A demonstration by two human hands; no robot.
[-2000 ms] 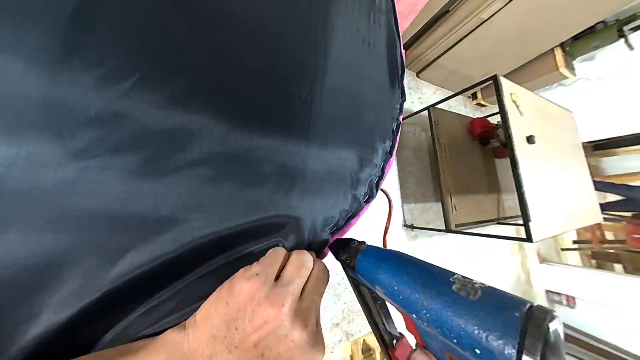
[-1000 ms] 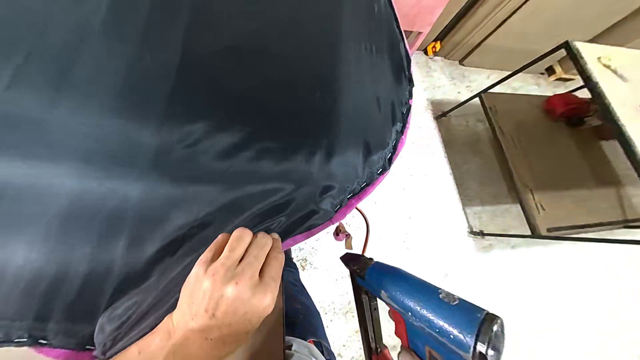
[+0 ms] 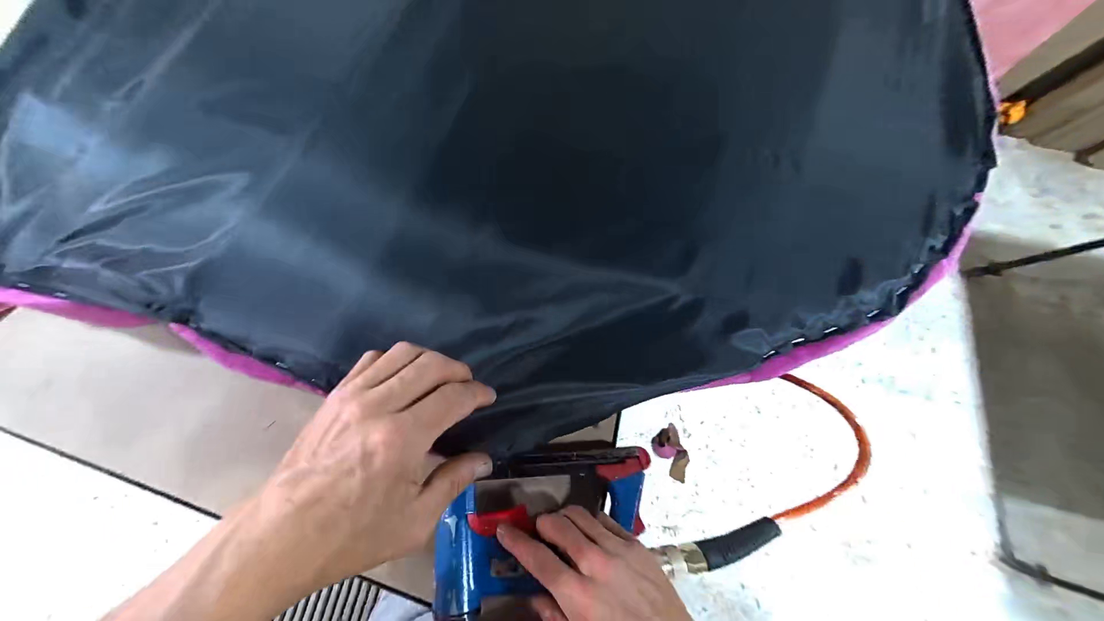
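Observation:
A large sheet of shiny black fabric (image 3: pixel 535 216) covers a rounded piece, with staples along its border and pink fabric (image 3: pixel 828 345) showing at the rim. My left hand (image 3: pixel 379 440) pinches the fabric's lower edge between thumb and fingers, and that edge is bunched there. Just below and to the right, my right hand (image 3: pixel 595 561) is closed around the handle of a blue pneumatic stapler (image 3: pixel 461 552), a finger by its red trigger. The stapler's magazine lies near the fabric edge; its nose is hidden behind my left hand.
An orange air hose (image 3: pixel 849 431) with a black sleeve runs from the stapler's brass fitting over the floor. A small scrap (image 3: pixel 673 448) lies beside it. A brown board (image 3: pixel 164 397) is below the fabric at left. A black metal frame (image 3: pixel 1035 259) stands at right.
The stapler has moved left from beside the right part of the rim and turned, and is now close to my left hand. My left hand still grips the fabric edge.

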